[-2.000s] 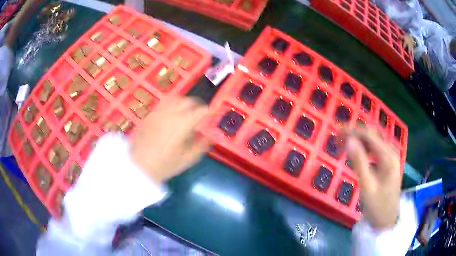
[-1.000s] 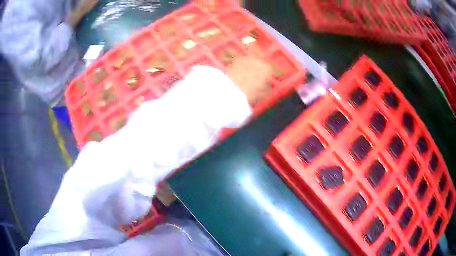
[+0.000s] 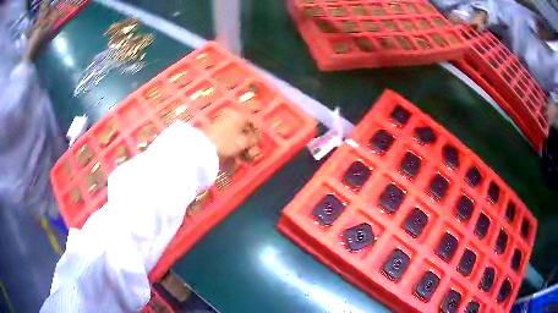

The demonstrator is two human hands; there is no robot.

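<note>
My left hand (image 3: 231, 133), blurred, reaches into the orange-red foam tray (image 3: 160, 260) on the left. Its fingers are curled at a pocket among small gold-brown pieces (image 3: 249, 151); whether they grip any cannot be told. Most pockets of this tray hold such pieces. My white left sleeve covers its lower left part. A second orange-red tray (image 3: 306, 198) on the right holds black rounded-square watch bodies (image 3: 391, 197), one in each visible pocket, with a ring mark on top. My right hand is out of the picture.
Gold and silver loose parts (image 3: 125, 49) lie behind the left tray. A paper slip (image 3: 327, 142) lies between the trays. A white block (image 3: 76, 129) is at the left. More trays (image 3: 379, 58) stand at the back. Coworkers' arms show at both sides.
The view has turned right, then partly back. My left hand has gone from the gap between the trays onto the left tray. My right hand has left the picture. A back tray with pieces shows more fully.
</note>
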